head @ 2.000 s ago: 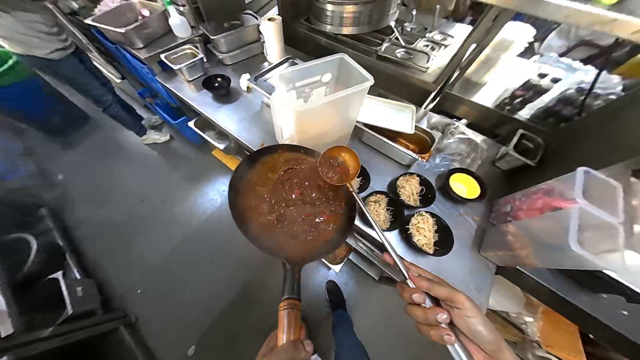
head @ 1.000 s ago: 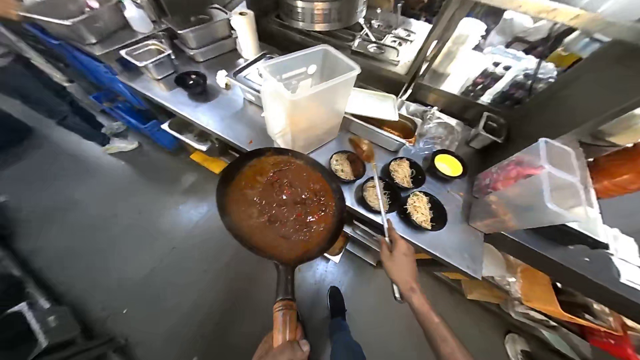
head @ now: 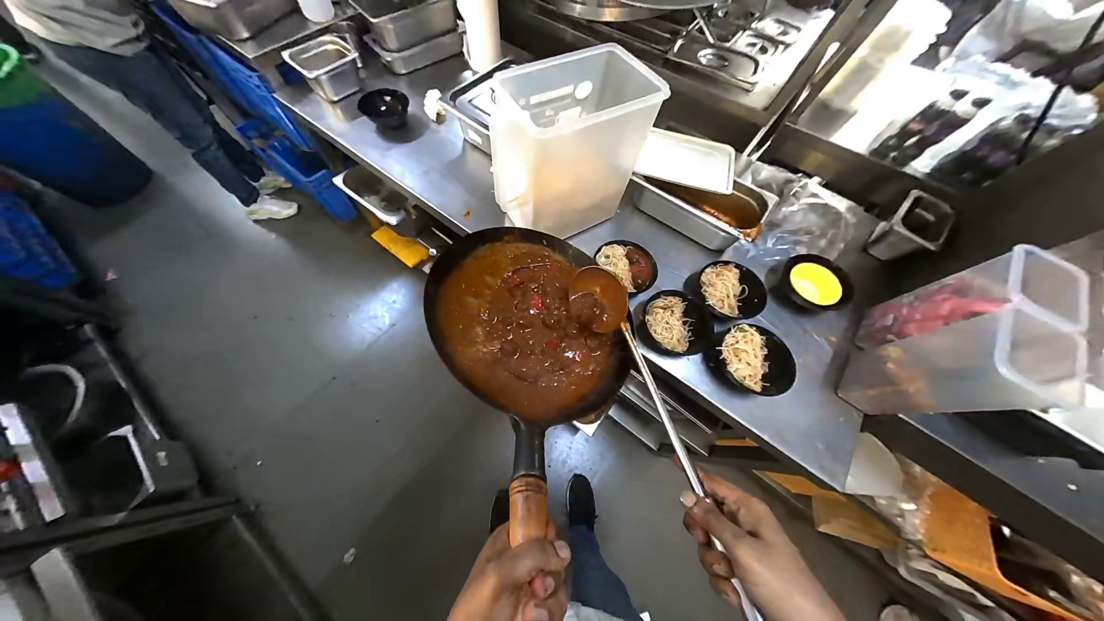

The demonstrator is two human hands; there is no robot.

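Note:
My left hand point(head: 522, 569) grips the wooden handle of a wok point(head: 440, 345), which holds thick red-brown sauce point(head: 526, 319) with chunks in it. The long metal handle of a ladle point(head: 599, 299) is in my right hand point(head: 742, 539); its bowl, with sauce in it, is over the right side of the wok. Several black bowls of noodles stand on the steel counter point(head: 811, 431) right of the wok. The nearest, partly behind the wok's rim, is a bowl point(head: 640, 259) with noodles and dark sauce side by side. The noodles in the other bowls point(head: 746, 355) show no sauce.
A tall clear plastic bin point(head: 573, 147) stands behind the wok, beside a steel pan point(head: 690, 216) with sauce and a lid. A black bowl with yellow contents point(head: 815, 283) and clear containers point(head: 957, 345) are at the right. A person point(head: 172, 103) stands at the upper left.
The ladle has moved from over the noodle bowls back over the wok. Two seconds ago it was at the wok's right rim. Dark sauce now shows beside the noodles in the nearest bowl.

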